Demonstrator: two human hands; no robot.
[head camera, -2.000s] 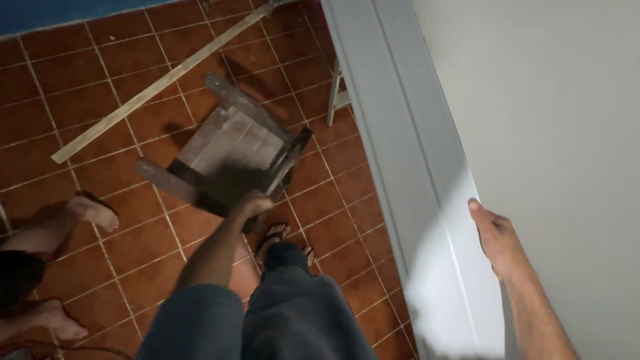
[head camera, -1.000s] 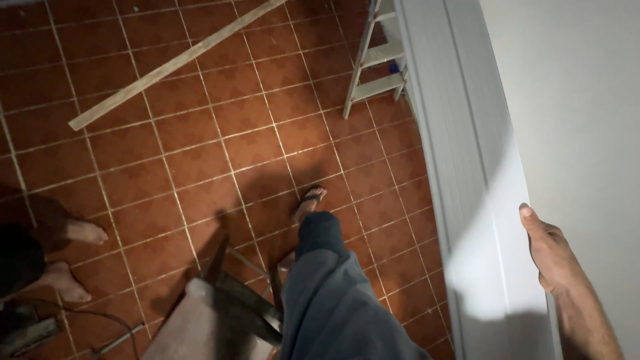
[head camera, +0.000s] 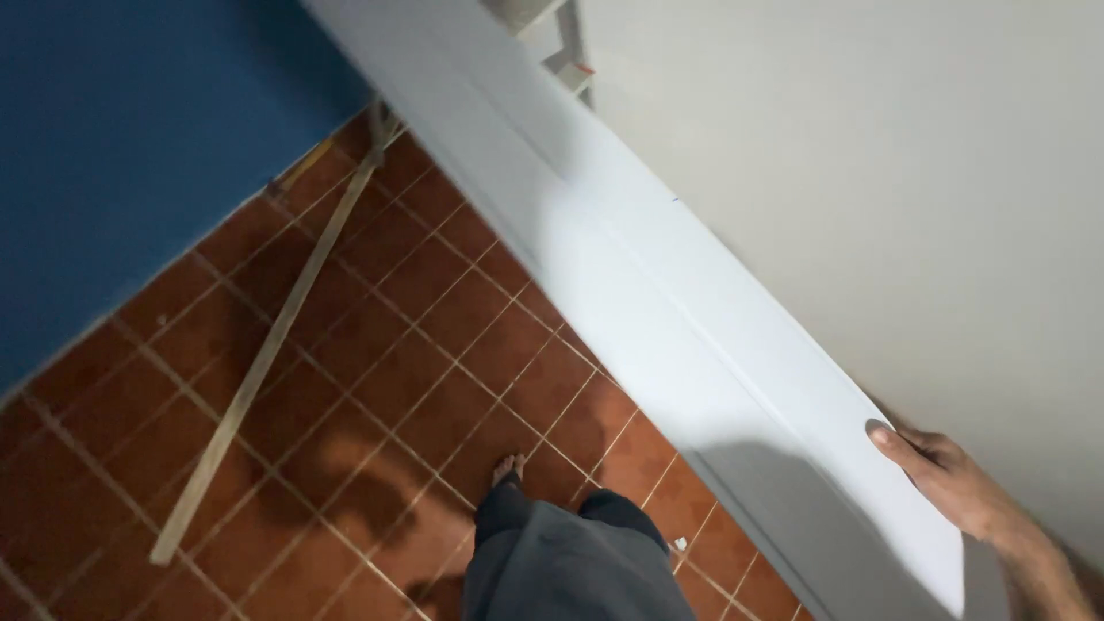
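A long white grooved panel (head camera: 638, 285) slants from the top left to the bottom right. My right hand (head camera: 940, 474) grips its right edge near the lower end, the thumb on the face and the fingers behind. There is a small blue mark on the panel's upper edge. My left hand is out of the frame.
A pale wall (head camera: 845, 172) rises on the right, a blue wall (head camera: 138, 155) at upper left. A wooden strip (head camera: 267, 345) lies on the terracotta tile floor (head camera: 431, 345). Part of a stepladder (head camera: 571, 73) shows behind the panel.
The wooden stool that my left hand touched two seconds ago has left the view, as have another person's feet. The view has swung, and the blue wall now fills the upper left.
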